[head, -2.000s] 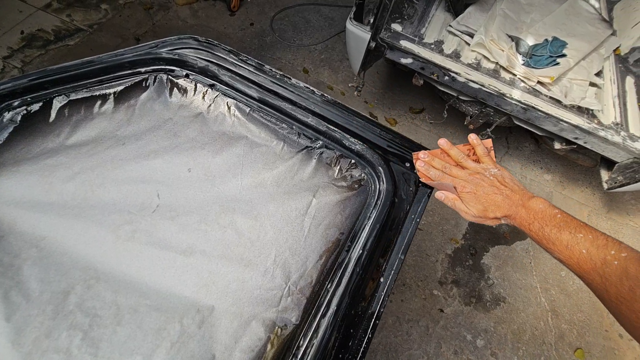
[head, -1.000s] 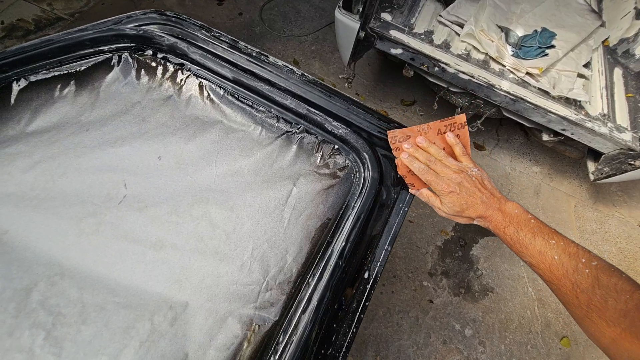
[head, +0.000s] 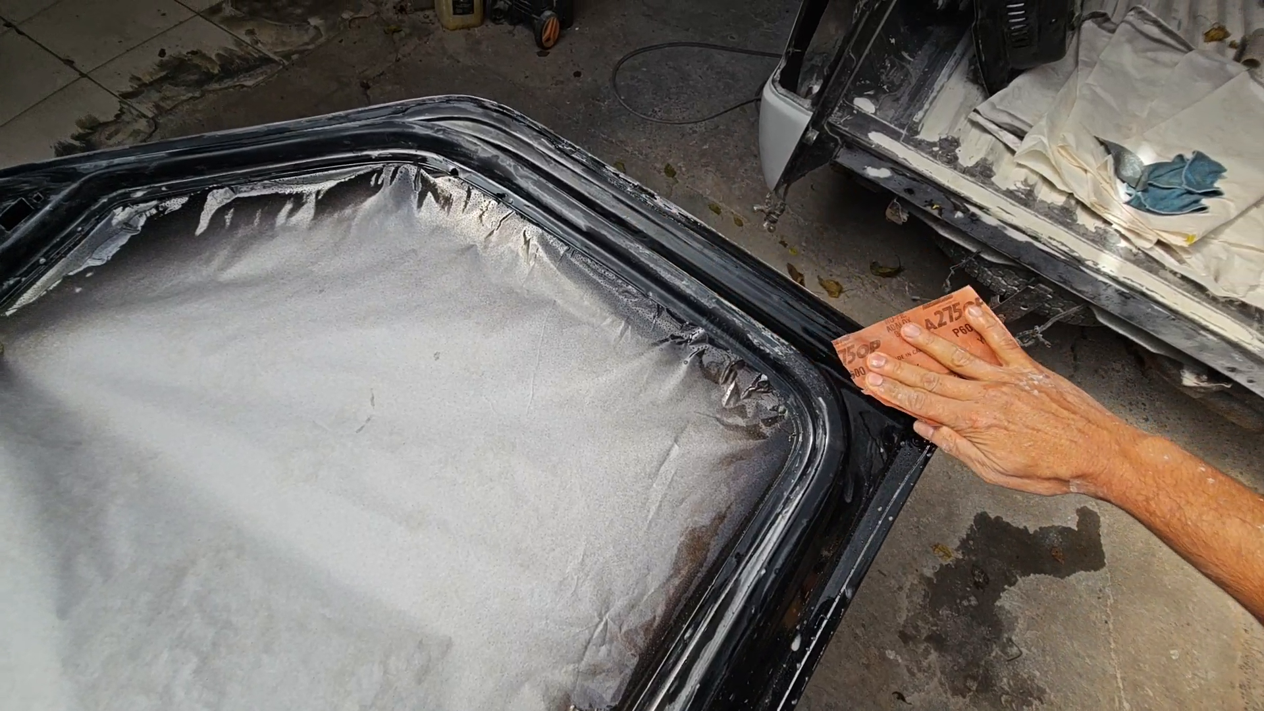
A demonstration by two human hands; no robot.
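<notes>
My right hand (head: 1007, 420) lies with its fingers spread over a sheet of orange sandpaper (head: 913, 341), pressing it on the outer corner of a black vehicle door frame (head: 632, 217). The sandpaper's printed back faces up, and part of it sticks out past the frame's edge. Whitish residue streaks the black frame. Inside the frame spreads a greyish-white masking sheet (head: 395, 415) with crumpled edges. Pale specks dot the hand and forearm. My left hand is out of view.
At the upper right stands an open vehicle body with a whitish sill (head: 1037, 237), bearing pale sheets (head: 1096, 128) and a blue cloth (head: 1175, 185). A thin cable (head: 632, 99) lies on the concrete floor, which has a dark wet patch (head: 997, 583) and dry leaves.
The sandpaper, mostly covered by my right hand two seconds ago, now shows more of its printed back. My hand stays at the frame's corner. The view has shifted.
</notes>
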